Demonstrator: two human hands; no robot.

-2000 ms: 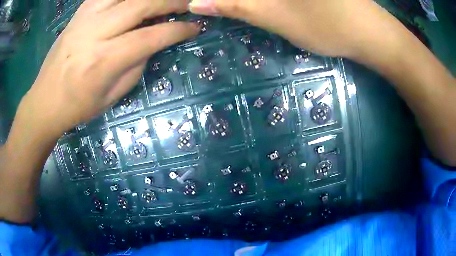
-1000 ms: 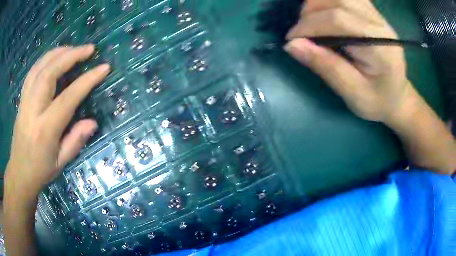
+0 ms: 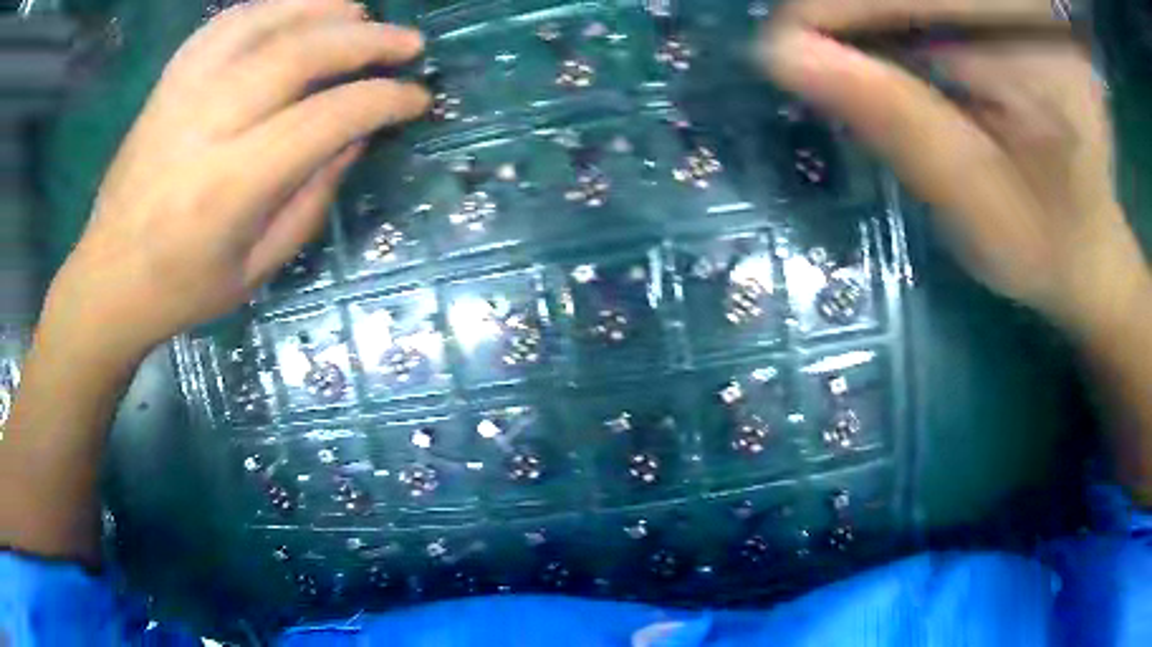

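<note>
The clear blister tray lies in front of me, with flex circuit assemblies in its pockets, each a dark disc with shiny dots. My left hand is over the tray's upper left, palm down. Its fingers are bent and apart, tips near a part; whether they touch it cannot be told. My right hand is over the tray's upper right corner, blurred by motion. It holds the tweezers, a dark streak across the hand. Their tip is blurred, and I cannot tell whether it holds a piece.
The dark green mat shows to the right of the tray. My blue sleeves and smock run along the bottom edge. Glare lies over the pockets in the middle rows. A blurred grey area is at the top left edge.
Over the last second the view has turned back towards the tray. My right hand, with the tweezers, has moved from beside the dark pile to over the tray. The pile is out of view.
</note>
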